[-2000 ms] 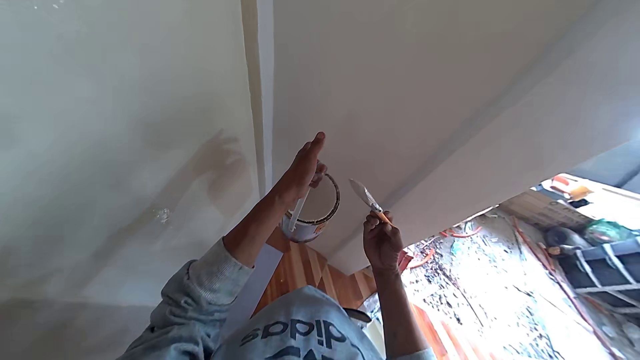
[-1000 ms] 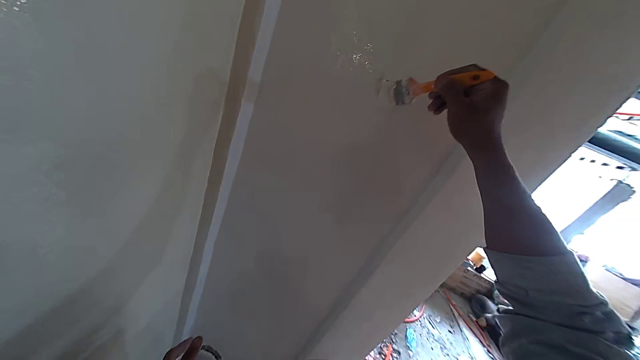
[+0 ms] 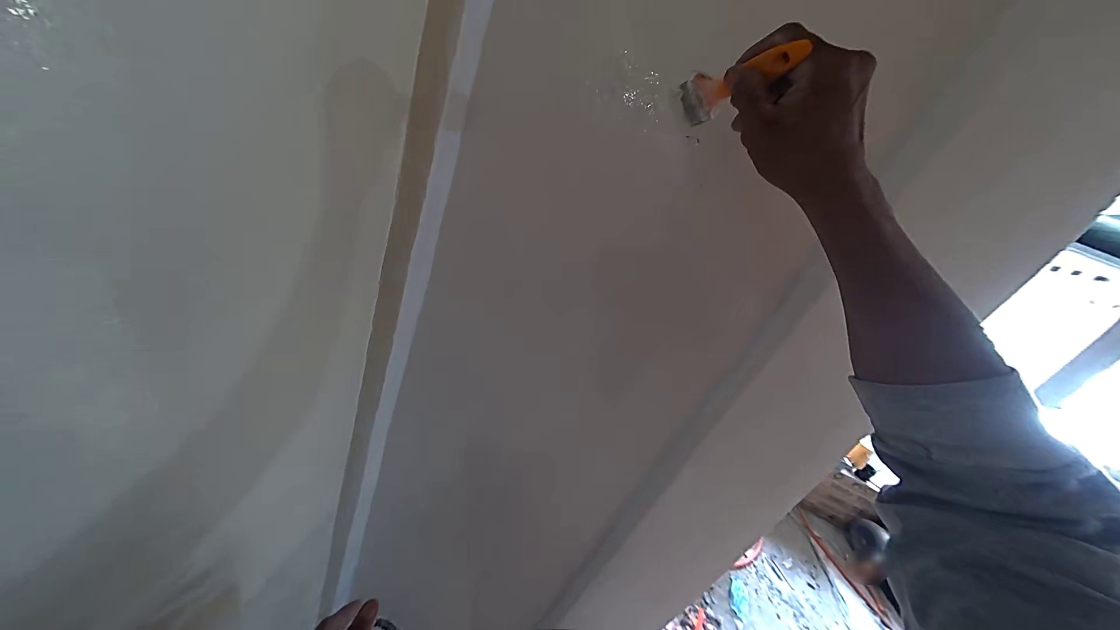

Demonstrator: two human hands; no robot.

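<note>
My right hand (image 3: 805,114) is raised at the upper right, closed around the orange handle of a paintbrush (image 3: 700,98). Its bristles touch or nearly touch the pale wall surface (image 3: 560,289), just right of a wet, shiny patch (image 3: 641,92). Only the fingers of my left hand (image 3: 350,616) show at the bottom edge, beside a small piece of a dark rim; what they hold is mostly hidden.
A tan and white strip (image 3: 409,219) runs down the wall left of the brush. Another wet patch (image 3: 21,10) shines at the top left. Beyond the wall's lower right edge lies a littered floor (image 3: 787,586) with an orange hose or cable (image 3: 840,569).
Two seconds ago both hands were low, the left with a paint can and the right with the brush. The right hand has since brought the brush up to the wall. The view has shifted.
</note>
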